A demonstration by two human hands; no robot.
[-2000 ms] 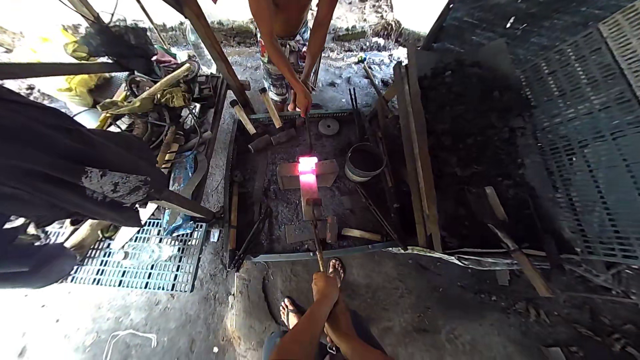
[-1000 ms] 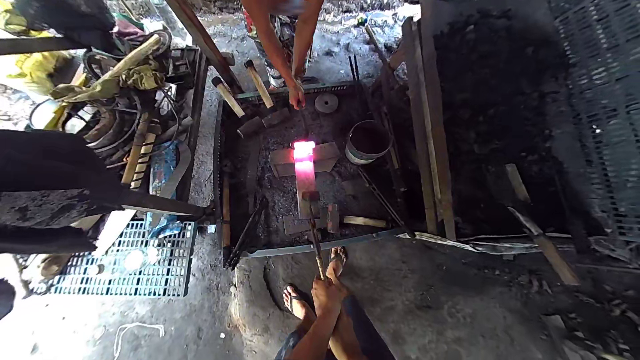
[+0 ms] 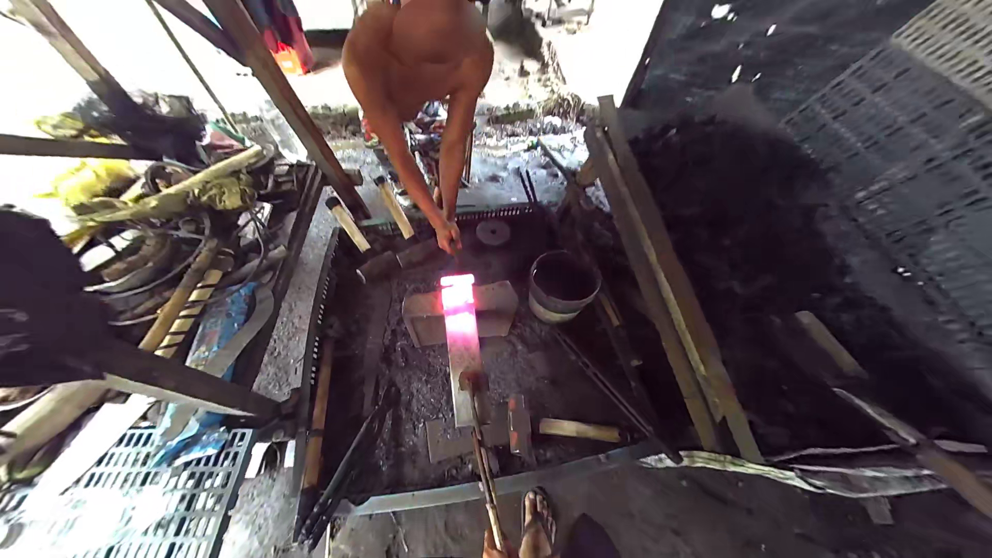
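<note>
At the bottom edge my left hand [image 3: 496, 545], partly cut off, is closed around the long handles of metal tongs [image 3: 482, 457]. The tongs' jaws meet a long flat steel bar [image 3: 465, 360], whose far half glows pink-white. This bar lies across a metal anvil block [image 3: 500, 306]. Beyond its glowing end are a co-worker's two hands [image 3: 448, 235], close together; what they hold is hard to make out. A hammer head [image 3: 519, 425] with a wooden handle [image 3: 580, 429] lies right of the tongs. My right hand is not in view.
A bucket [image 3: 564, 287] stands right of the anvil. Two wooden-handled hammers [image 3: 395, 208] and a round disc [image 3: 493, 232] lie at the far side. Long rods [image 3: 349, 465] rest at left, wooden planks [image 3: 659, 271] at right. My sandaled foot [image 3: 539, 515] is near the tray's edge.
The view has shifted, so more of the co-worker shows and my hands sit lower, mostly out of frame. The bar still glows on the anvil with the tongs at its near part.
</note>
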